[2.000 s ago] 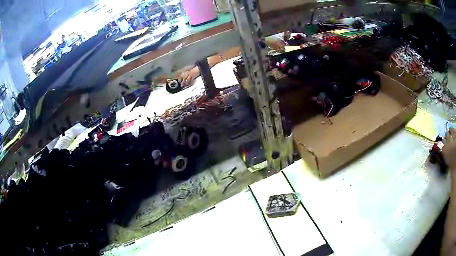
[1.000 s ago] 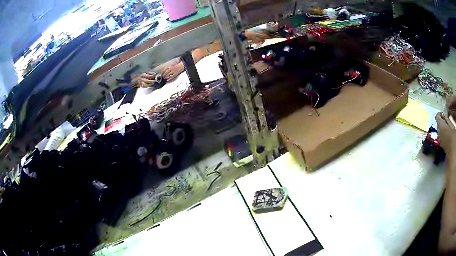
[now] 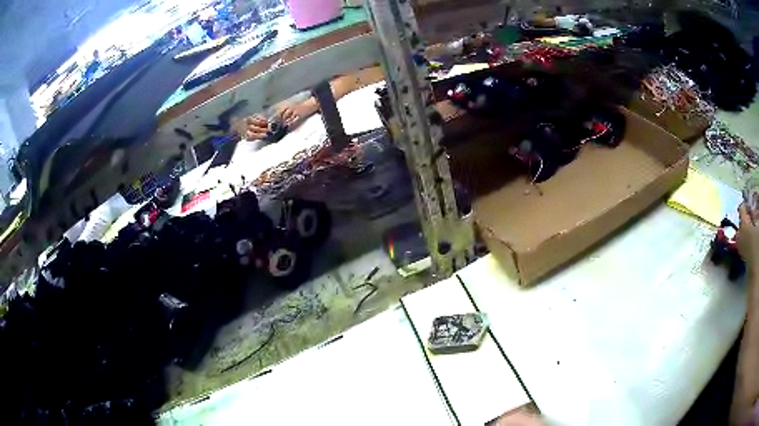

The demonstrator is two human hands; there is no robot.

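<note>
A palm-size grey speckled block (image 3: 458,332) lies on the white bench (image 3: 607,316) between two dark lines. A small skin-toned part of a hand, probably my right hand (image 3: 516,417), shows at the bottom edge, below and right of the block and not touching it. It is cut off by the edge, so its fingers and anything in them are hidden. My left hand is not in view.
A cardboard tray (image 3: 595,212) holds black wired units beside a metal post (image 3: 429,158). Dark housings (image 3: 125,308) and a wheeled chassis (image 3: 283,262) are at left. Another person's hand (image 3: 749,229) holds a black-and-red unit (image 3: 728,250) by a yellow sheet (image 3: 699,198).
Part of a hand has come in at the bottom edge, over the dark end of the lined strip. The view has shifted slightly. The grey block stays between the lines.
</note>
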